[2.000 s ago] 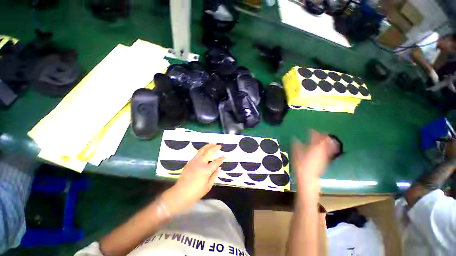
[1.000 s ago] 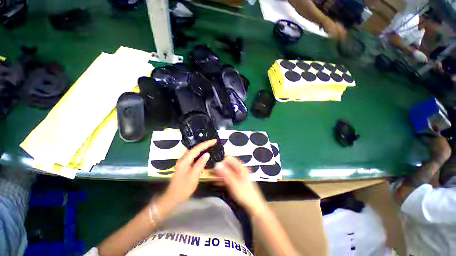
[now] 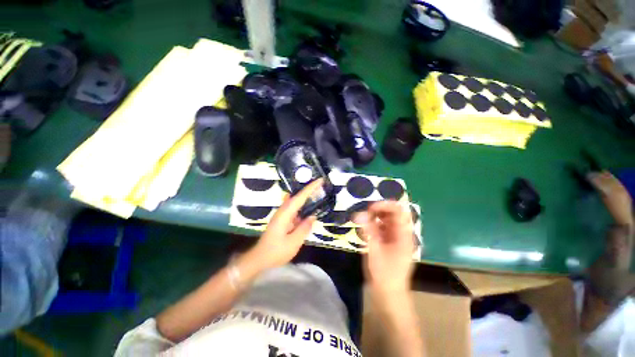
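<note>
My left hand (image 3: pixel 284 226) grips a glossy black plastic housing (image 3: pixel 298 164) by its near end, above the pad sheet. My right hand (image 3: pixel 387 226) is blurred over the right part of the sheet; a dark shape shows at its fingertips, but I cannot tell whether it holds a pad. The white pad sheet (image 3: pixel 253 198) has black half-circles at left and full black circles at right. A heap of black housings (image 3: pixel 310 104) lies just beyond it.
Pale yellow backing sheets (image 3: pixel 143 132) are fanned at left. A yellow-edged stack of pad sheets (image 3: pixel 473 115) stands at right. One black part (image 3: pixel 524 200) lies farther right. A white upright (image 3: pixel 259 35) rises behind the heap. An open carton (image 3: pixel 418 317) is below the bench. Other workers' arms show at right.
Since two seconds ago, my left hand has taken hold of a housing over the sheet. Since one second ago, my right hand has moved away from it, to the right over the circles.
</note>
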